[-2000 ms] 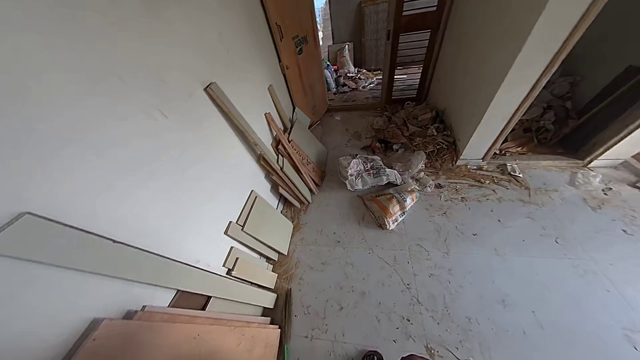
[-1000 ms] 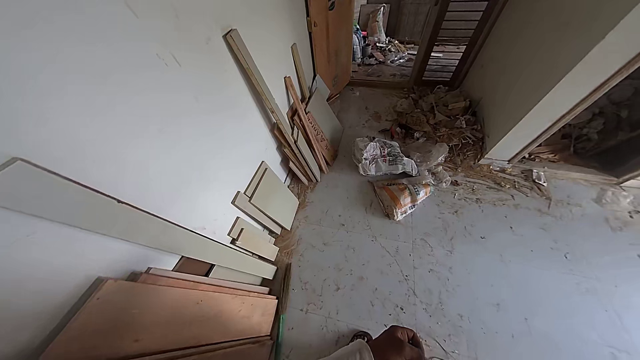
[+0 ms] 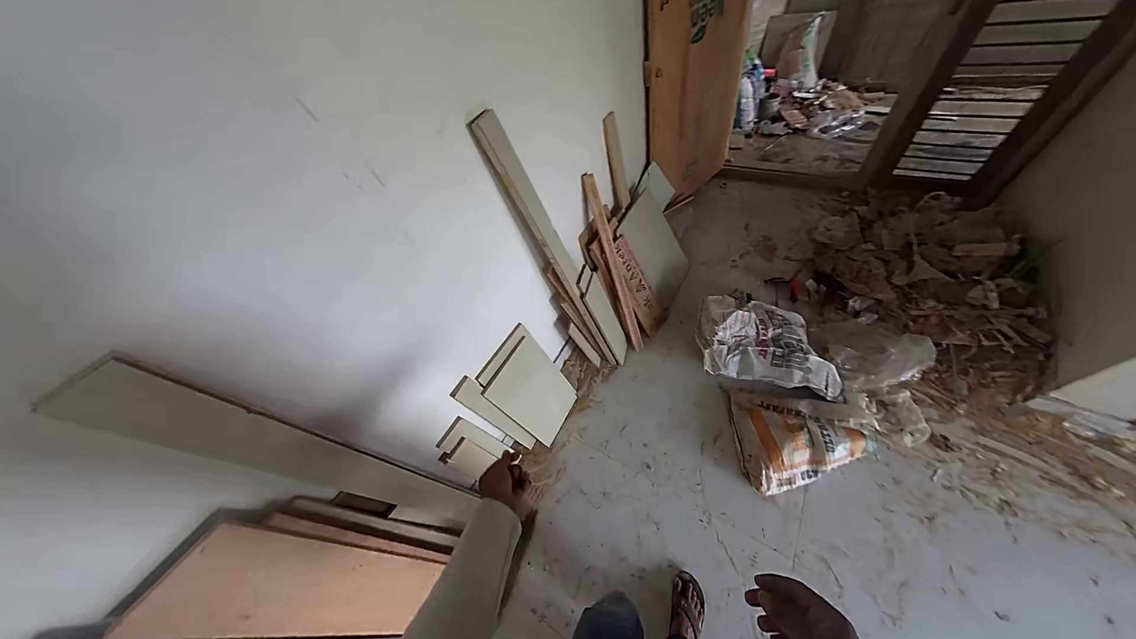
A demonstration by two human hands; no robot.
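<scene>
My left hand (image 3: 506,484) reaches to the right end of a long pale board (image 3: 266,426) that leans along the wall. Its fingers are curled close to a small cream board (image 3: 472,457); whether they grip anything cannot be told. Just beyond it, larger cream panels (image 3: 531,389) lean on the wall. My right hand (image 3: 797,607) hangs over the floor at the bottom edge, fingers apart, holding nothing. Brown plywood sheets (image 3: 293,581) are stacked under my left sleeve.
Narrow wooden strips and boards (image 3: 550,240) lean farther along the wall. A white plastic sack (image 3: 768,346) and an orange-and-white bag (image 3: 794,444) lie on the floor. Wood shavings and scraps (image 3: 941,275) are heaped near the slatted door (image 3: 967,115). A sandalled foot (image 3: 686,605) shows below.
My left hand has come into view and reached to the small boards by the wall. My right hand is now visible at the bottom. The view has moved closer to the boards.
</scene>
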